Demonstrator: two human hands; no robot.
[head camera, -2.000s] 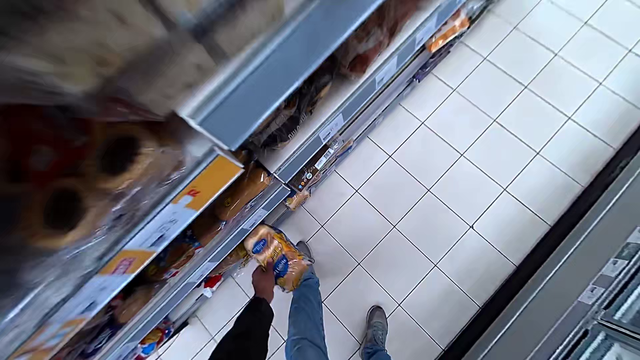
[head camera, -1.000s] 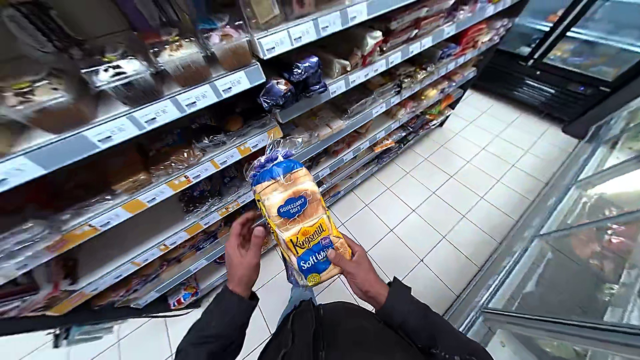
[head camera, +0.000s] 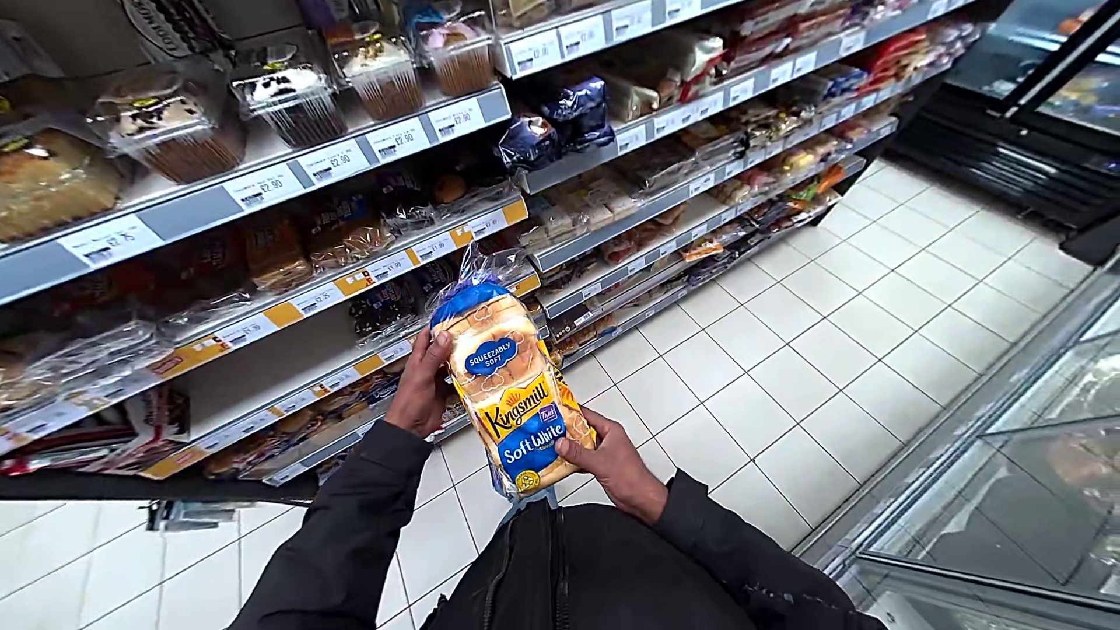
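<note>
A bagged Kingsmill white sliced loaf (head camera: 512, 394) is held upright between both hands in front of my chest, its printed face toward me and the gathered clear end of the bag at the top. My left hand (head camera: 423, 383) grips the loaf's upper left side, its fingers partly hidden by the bag. My right hand (head camera: 615, 462) holds the lower right side, with the thumb lying on the front of the wrapper.
Bakery shelves (head camera: 306, 175) run along the left, bearing boxed cakes (head camera: 293, 101), dark blue bags (head camera: 573, 114) and packed bread. White floor tiles (head camera: 770, 385) lie between them and a glass-topped cabinet (head camera: 989, 525) at right. A black glass-door cooler (head camera: 1006, 149) stands at the far end.
Two seconds ago one hand held the loaf low beside the bottom shelves; now both hands hold it before my chest. Between one second ago and now the hold looks much the same. The view has swung.
</note>
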